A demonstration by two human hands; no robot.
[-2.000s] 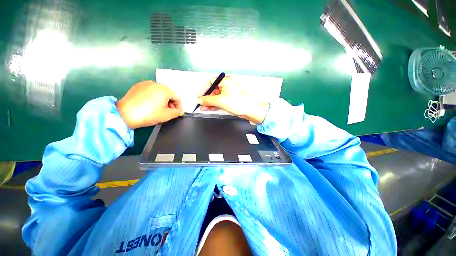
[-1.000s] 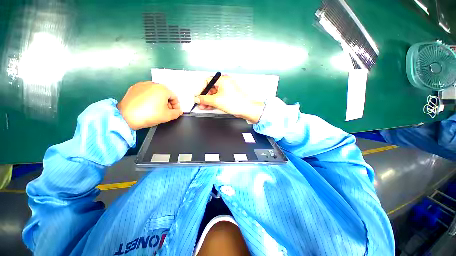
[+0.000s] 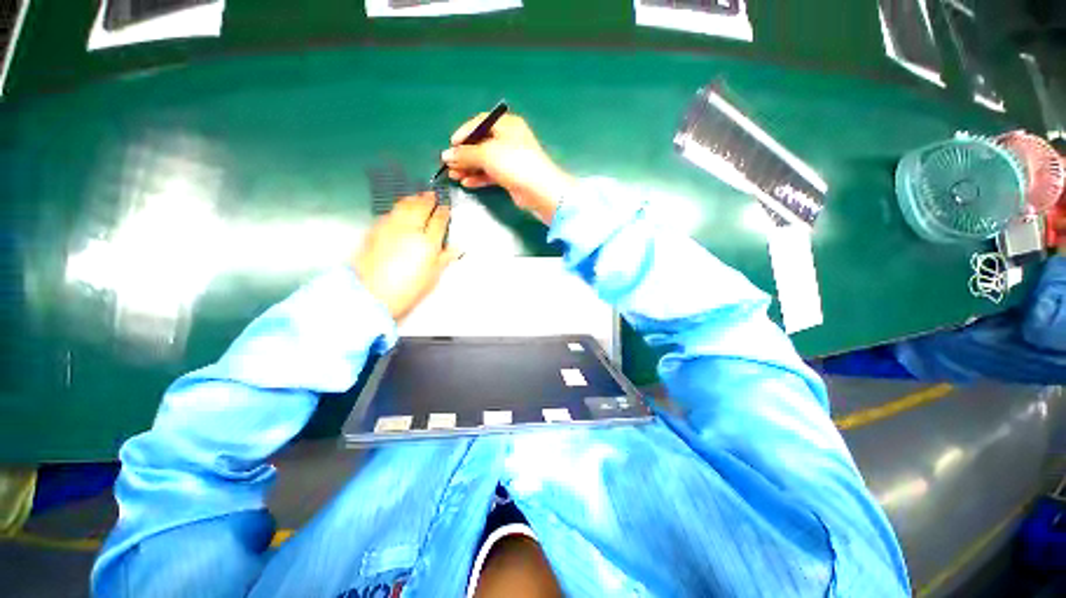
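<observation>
The dark rear cover (image 3: pixel 491 380) rests at the bench edge against my body, inner face up, with a row of white pads along its near edge. A white backing sheet (image 3: pixel 514 294) lies partly under it. My right hand (image 3: pixel 503 158) holds the black tweezers (image 3: pixel 477 131), tip down at the dark small-part sheet (image 3: pixel 392 185) on the bench. My left hand (image 3: pixel 407 248) lies on the near part of that sheet, fingers close to the tip. Whether it pinches anything is not visible. No small part can be made out at the tip.
Striped part sheets (image 3: pixel 754 155) lie at the right, with a white strip (image 3: pixel 796 277) below them. A teal fan (image 3: pixel 962 189), a pink fan (image 3: pixel 1035 169) and a coiled white cable (image 3: pixel 989 278) are far right. Covers on white sheets (image 3: pixel 156 26) line the darker belt ahead. Another person's blue sleeve (image 3: pixel 994 348) shows at right.
Both hands have moved forward, away from the cover's far edge to the small-part sheet, the tweezers still in my right hand. The view has shifted, now showing the belt and the pink fan.
</observation>
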